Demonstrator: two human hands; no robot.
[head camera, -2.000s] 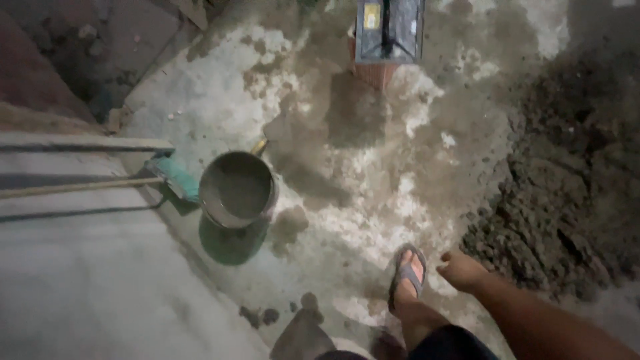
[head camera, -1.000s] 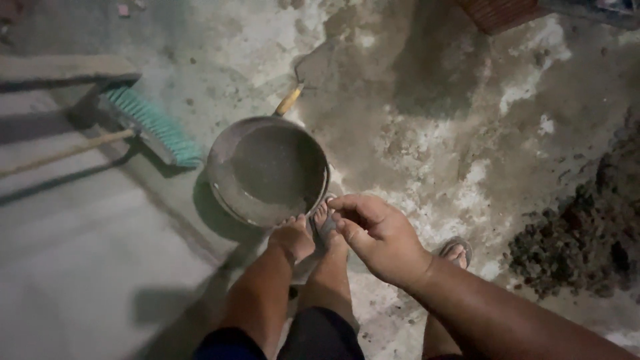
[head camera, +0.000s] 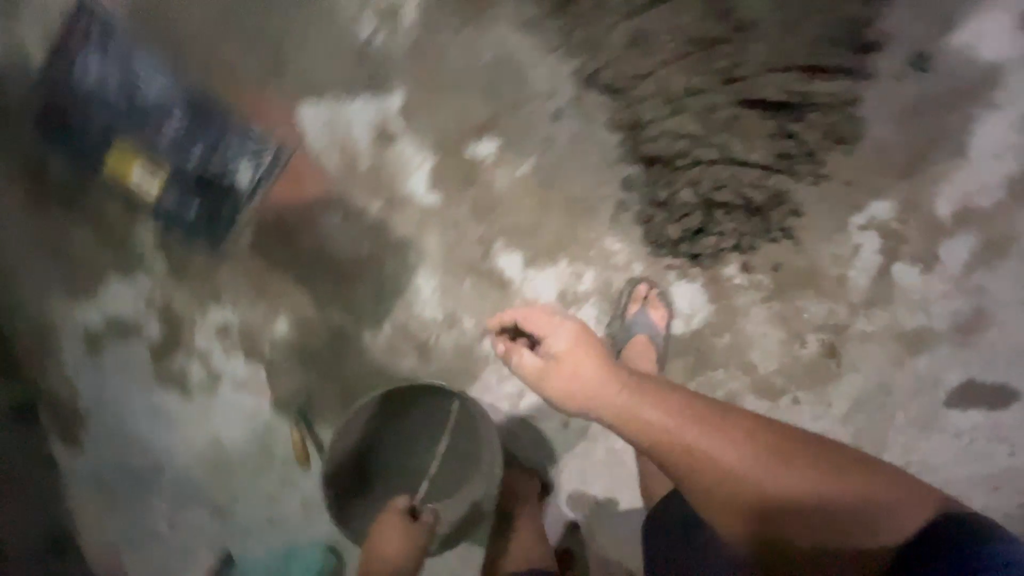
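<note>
Low in the view, my left hand (head camera: 400, 534) is closed around the thin handle of a round bucket (head camera: 340, 460), just left of my legs. The bucket's inside looks dark, and its contents are hard to make out. My right hand (head camera: 552, 356) is in mid-air to the upper right of the bucket, fingers curled with a gap between thumb and fingertips, holding nothing. A tool with a yellowish handle (head camera: 300, 444) lies on the floor beside the bucket's left side; its other end is blurred.
A heap of dark wet mortar or soil (head camera: 712, 184) spreads over the stained concrete floor (head camera: 840, 336) ahead on the right. A dark box (head camera: 172, 120) with a yellow patch stands on something reddish at upper left. Part of the teal broom head (head camera: 292, 560) shows at the bottom edge.
My left hand, low by the bucket a second ago, now grips its handle, which is raised. The view has swung to the right, bringing the dark box and heap further in.
</note>
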